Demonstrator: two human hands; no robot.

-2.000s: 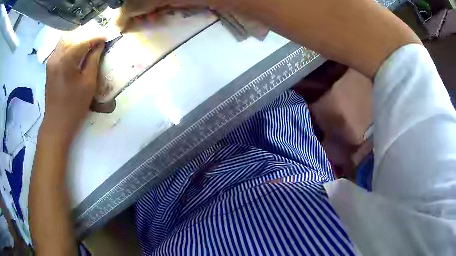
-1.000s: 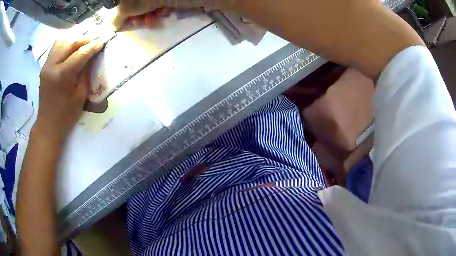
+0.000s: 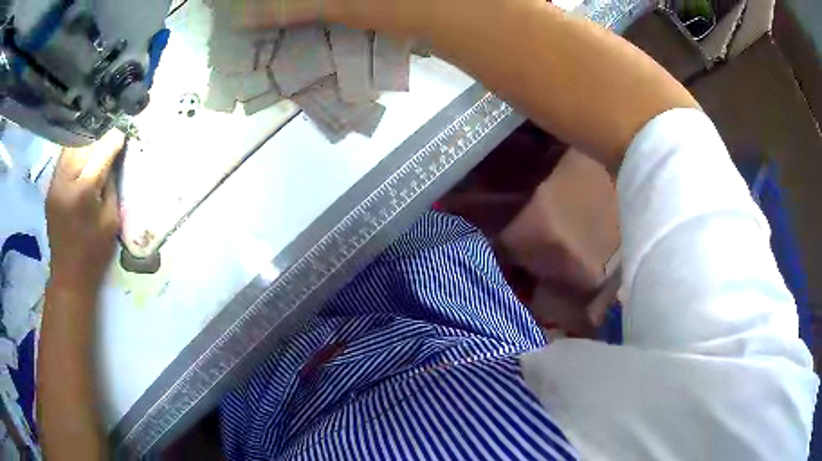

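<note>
The sewing machine head [image 3: 86,67] stands at the top left, with its lit needle area at its lower edge. My left hand [image 3: 83,194] lies on the table beside and partly under the machine head; its fingertips reach towards the needle area, and whether they hold anything is hidden by glare and the head. Grey cut pieces [image 3: 306,63] lie fanned and overlapping right of the needle. My right hand [image 3: 270,11] is at the top edge over these pieces, partly cut off; its fingers and grip are unclear.
A grey printed ruler [image 3: 315,239] runs along the table's front edge. A dark seam line ends at a dark rounded cut-out [image 3: 140,261]. Blue and white pieces [image 3: 20,306] lie at the far left. A cardboard box [image 3: 748,99] stands at the right, and the striped apron [image 3: 406,360] is below.
The view has shifted, showing more of the machine head and the fanned grey pieces. My right hand has moved away from the needle to the pieces. My left hand remains beside the machine.
</note>
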